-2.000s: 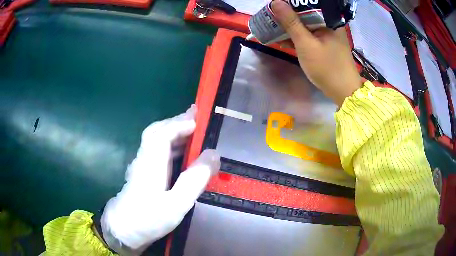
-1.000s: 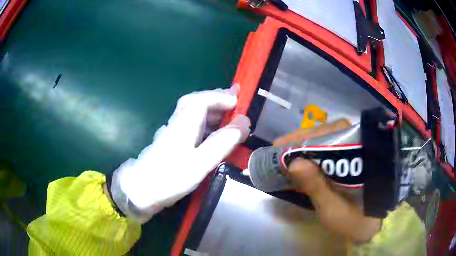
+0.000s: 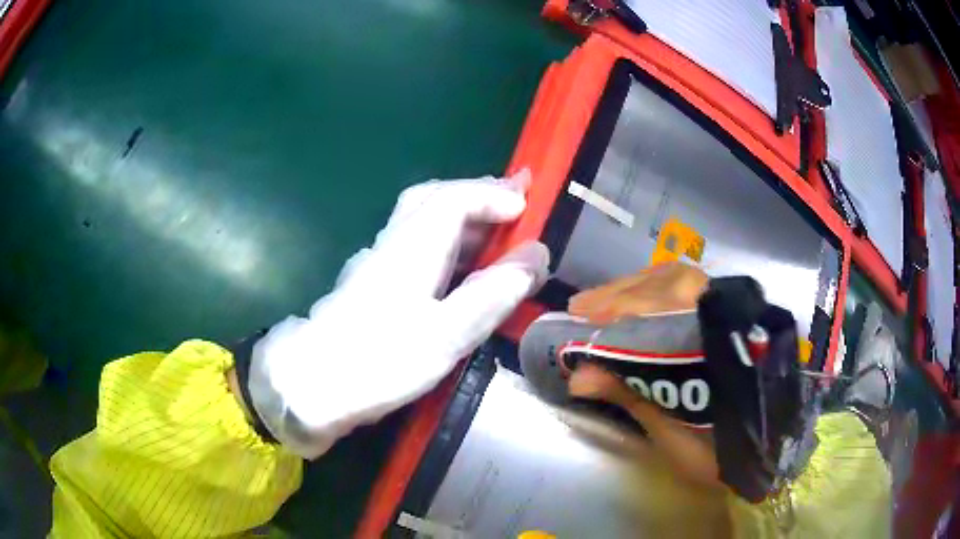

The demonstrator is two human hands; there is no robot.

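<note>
My gloved left hand (image 3: 405, 305) grips the left edge of the red foam tray (image 3: 553, 137), thumb on top. My bare right hand (image 3: 642, 405) is closed around the glue tube (image 3: 642, 363), marked "000", its black-wrapped end towards the right. The tube lies over the strip between two panels; its nozzle tip is hidden. The upper display panel (image 3: 674, 147) is silver-grey with a black border, a white label (image 3: 601, 204) and an orange flex cable (image 3: 677, 243), partly covered by my right hand. The lower display panel (image 3: 505, 453) is partly hidden by the hand and tube.
A glossy green mat (image 3: 211, 137) lies on the left. White-covered clamped panels (image 3: 716, 47) sit on red boards behind and at the right, with black binder clips (image 3: 800, 90). A crumpled clear plastic bag (image 3: 868, 353) is beside the tray at right.
The tube moved from the upper panel's top-left corner down to the strip between the panels, and now slightly further. The tray appears further right in view, still gripped by my left hand.
</note>
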